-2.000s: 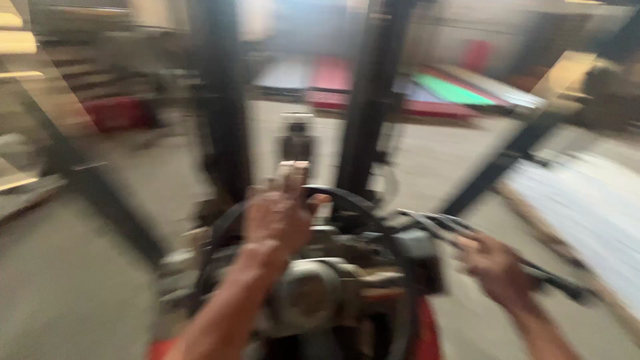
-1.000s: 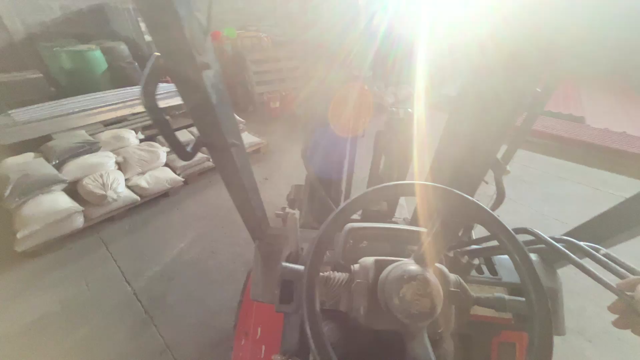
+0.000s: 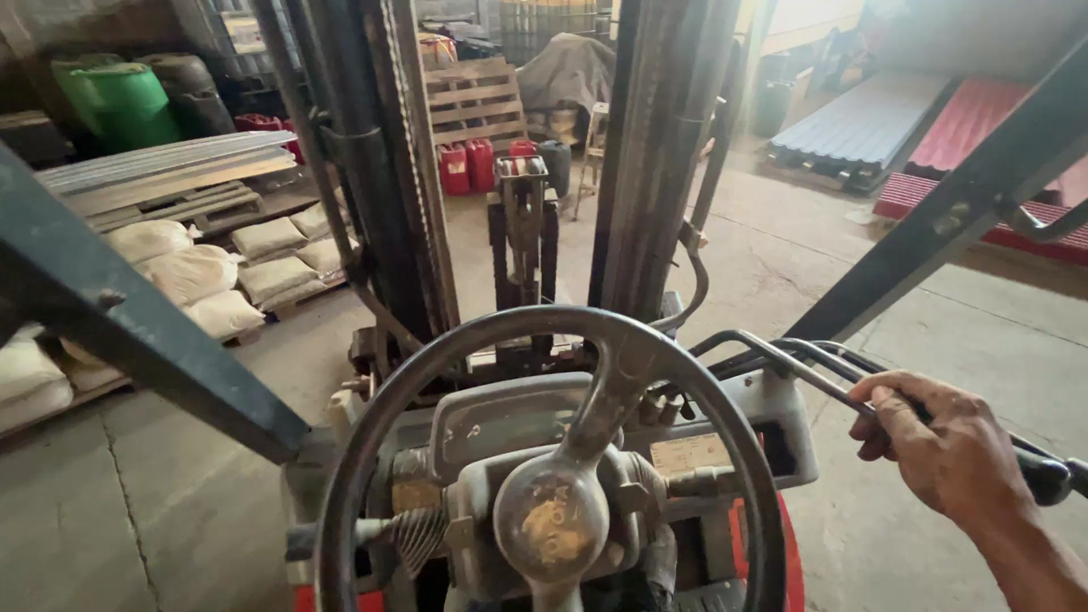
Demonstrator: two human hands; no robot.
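My right hand (image 3: 952,450) is closed around one of the forklift's bent metal control levers (image 3: 790,357), right of the steering wheel. More levers with dark knobs (image 3: 1044,478) run beside and under the hand. The black steering wheel (image 3: 625,340) stands in the middle with no hand on it; its worn round hub (image 3: 551,514) faces me. Behind it are a grey dashboard panel (image 3: 510,421) and a paper label with writing (image 3: 690,453). My left hand is out of view.
The forklift's mast (image 3: 663,153) rises ahead. At left, filled sacks (image 3: 276,276) lie on pallets near metal sheets (image 3: 170,166) and a green drum (image 3: 123,106). Red canisters (image 3: 467,166) stand by a wooden pallet (image 3: 476,102). Blue (image 3: 858,119) and red corrugated sheets (image 3: 969,123) lie at right.
My left hand, over the steering wheel two seconds ago, has left the view. My right hand, only partly visible one second ago, now shows fully on the lever. The view has swung strongly.
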